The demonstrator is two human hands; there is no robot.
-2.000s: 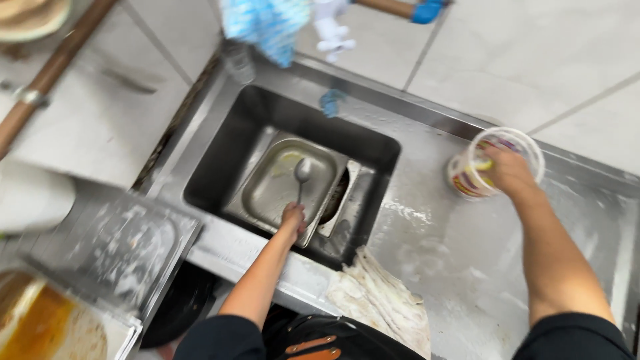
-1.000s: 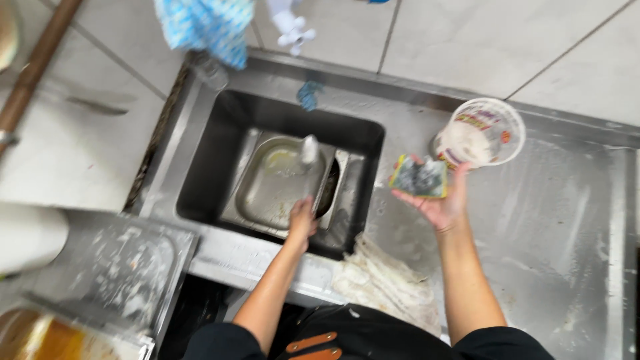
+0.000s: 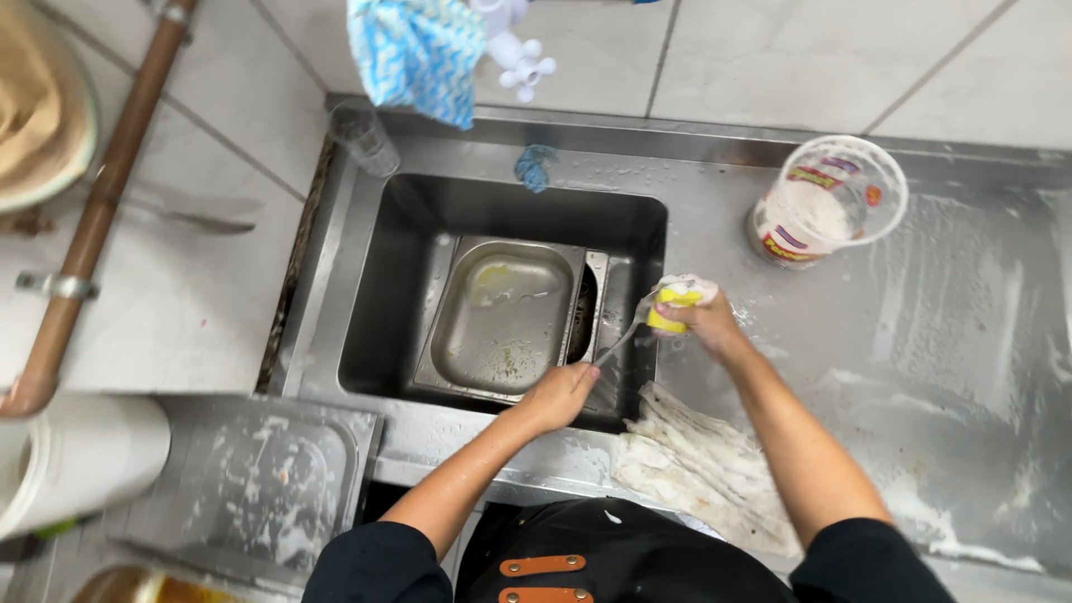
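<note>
My left hand (image 3: 559, 397) grips the handle of a metal spoon (image 3: 620, 342) over the sink's front right part. At the sink's right edge, my right hand (image 3: 702, 316) holds a yellow sponge (image 3: 672, 311) with white foam against the spoon's bowl, which is partly hidden. Below, a rectangular steel pan (image 3: 511, 322) with yellowish residue lies in the sink (image 3: 402, 276), partly over another metal container. A clear plastic tub (image 3: 808, 213) with foamy contents stands on the steel counter to the right.
A wet whitish cloth (image 3: 703, 469) lies on the front edge. Behind the sink are a clear glass (image 3: 366, 141) and a blue scrap of cloth (image 3: 533, 167). A blue patterned cloth (image 3: 419, 63) hangs beside a white tap (image 3: 523, 67). A white bucket (image 3: 92, 461) stands at left.
My right hand came out of the tub with the sponge, then moved left to the spoon. My left hand has lifted the spoon from over the pan toward the right side of the sink.
</note>
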